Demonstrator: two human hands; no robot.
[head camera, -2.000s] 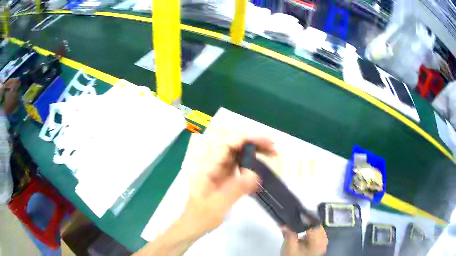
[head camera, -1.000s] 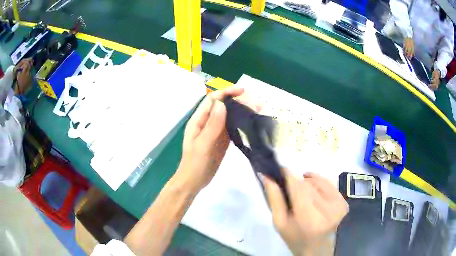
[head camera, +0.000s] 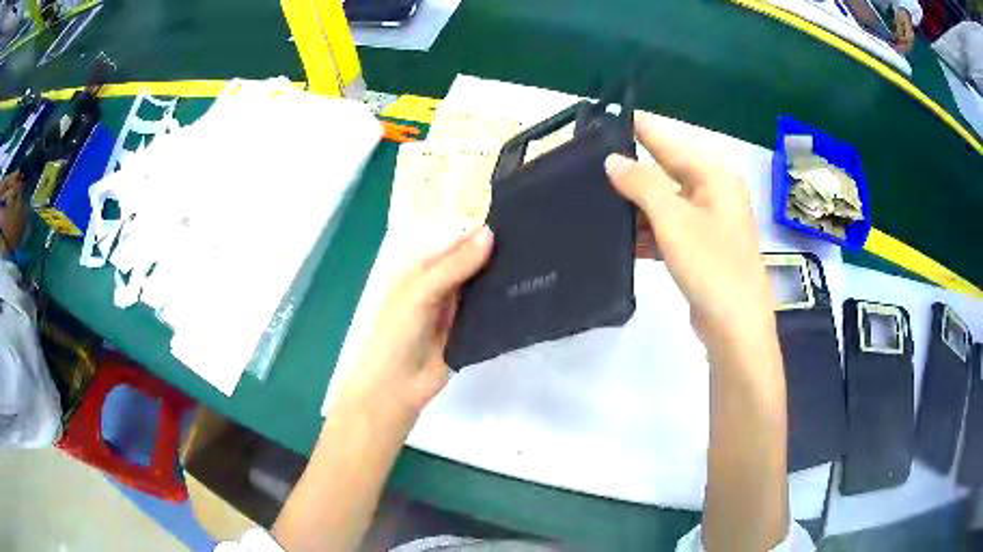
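Note:
A black housing (head camera: 544, 243) is held up in the middle of the view, tilted, its face with small grey lettering toward me and its window opening at the top. My left hand (head camera: 415, 313) grips its left edge. My right hand (head camera: 690, 199) holds its upper right edge, with thumb on the face and fingers behind. The window shows no tan ring that I can make out. Tan adhesive pieces (head camera: 447, 178) lie on the white foam sheet (head camera: 539, 437) behind the housing.
Several black housings with tan rings (head camera: 878, 404) lie at right. A blue scrap bin (head camera: 785, 210) with tan scraps stands behind them. White waste liner (head camera: 243, 216) is heaped at left. An orange item (head camera: 400, 132) lies near the yellow post (head camera: 321, 49). A red stool (head camera: 162, 442) is at lower left.
The housing was edge-on and blurred; it is now turned with its lettered face toward me. My right hand has moved up from its lower end to its upper right edge.

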